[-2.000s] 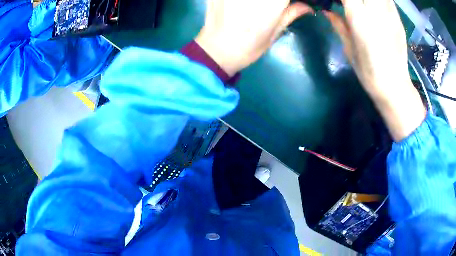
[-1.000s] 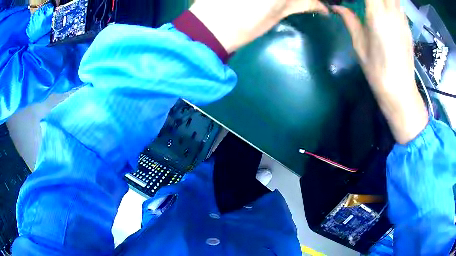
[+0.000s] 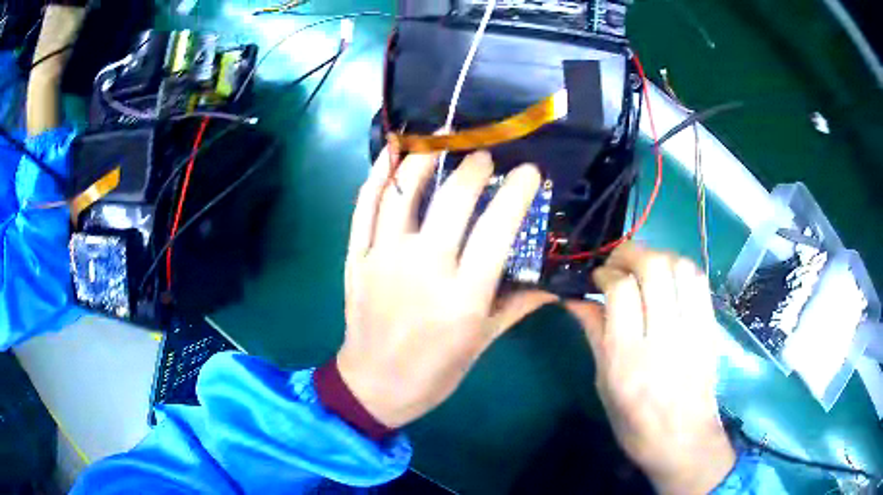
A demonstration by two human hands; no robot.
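Note:
A black projector unit (image 3: pixel 494 72) lies in front of me. An orange flex cable (image 3: pixel 484 131) crosses its top, and a white lead (image 3: pixel 471 58) runs along it. My left hand (image 3: pixel 436 261) lies over the blue circuit board (image 3: pixel 529 237) at the near end, fingers spread; it hides most of the board. My right hand (image 3: pixel 658 348) is at the unit's near right corner, fingers curled and fingertips at the edge beside the red wire (image 3: pixel 658 164) and black wires. What lies between its fingertips is hidden. Both thumbs meet near the board's near edge.
At left, another black unit (image 3: pixel 116 160) with a blue board stands beside a person's blue sleeve (image 3: pixel 29 232). Clear bins (image 3: pixel 823 363) with black and white parts are at right. Loose wires lie on the green bench (image 3: pixel 290 319). A dark cable (image 3: pixel 794 459) is at the lower right.
The view has shifted so that the black unit shows under my hands. My left hand is now spread over its board, and my right hand is at its corner.

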